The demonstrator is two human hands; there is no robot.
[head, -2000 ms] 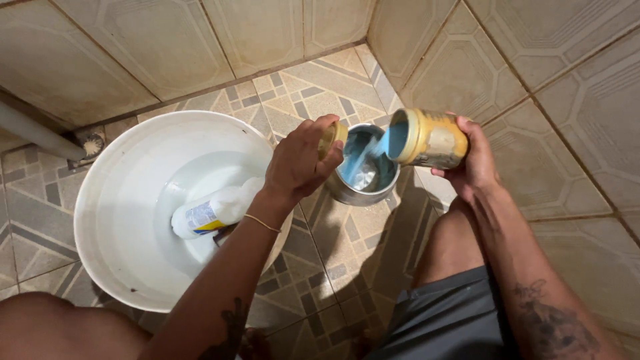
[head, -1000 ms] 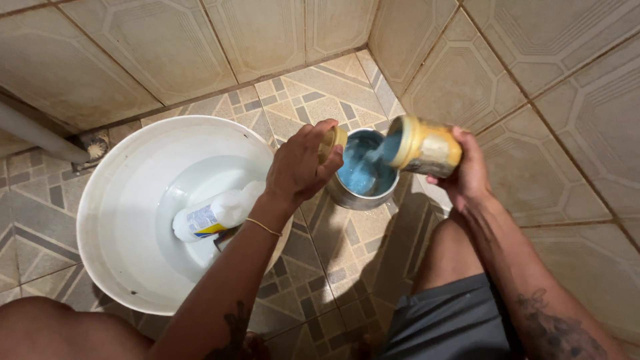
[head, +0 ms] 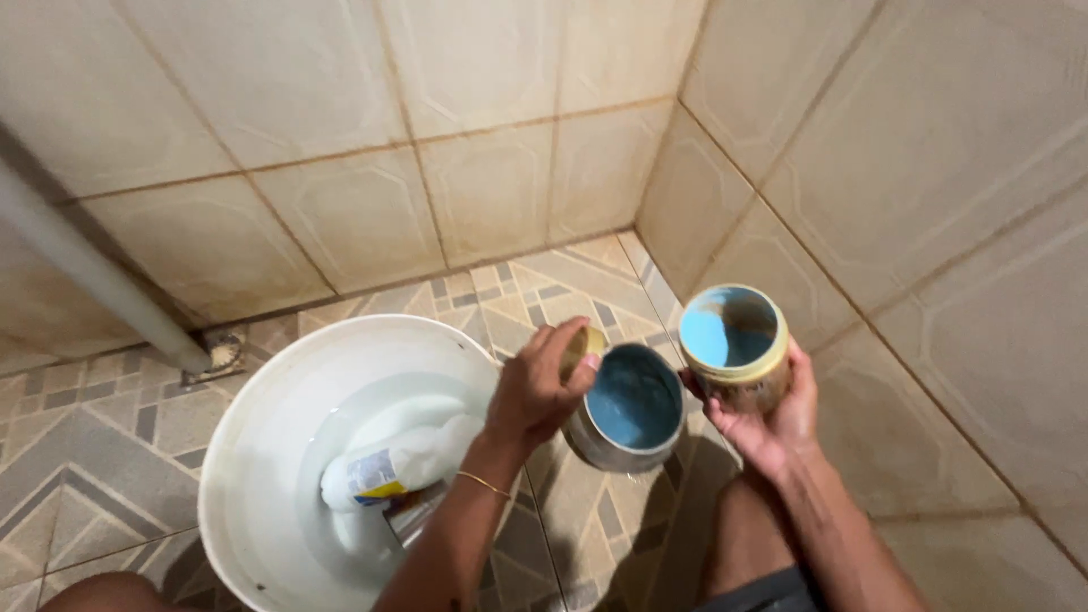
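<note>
My right hand [head: 769, 416] holds a yellowish jar [head: 748, 382] nearly upright, its open mouth facing me, with light blue material inside. In my left hand [head: 544, 382] is a round yellowish lid [head: 583, 350], pinched beside the rim of a metal pot [head: 625, 455]. Blue material coats the inside of the pot, which stands on the tiled floor between my hands. Left of it a large white tub [head: 234, 442] holds water, a white plastic bottle [head: 399, 467] with a label, and a partly hidden rectangular object [head: 412, 510] near my left forearm.
Beige tiled walls [head: 527, 195] meet in a corner behind the pot. A pale pipe [head: 102, 272] slopes down at the left to a floor drain [head: 223, 353]. My knee [head: 748, 527] is close to the pot at lower right.
The jar was tipped over the pot with blue material pouring out; my right hand has turned it upright, and the pouring has stopped. The view has tilted upward.
</note>
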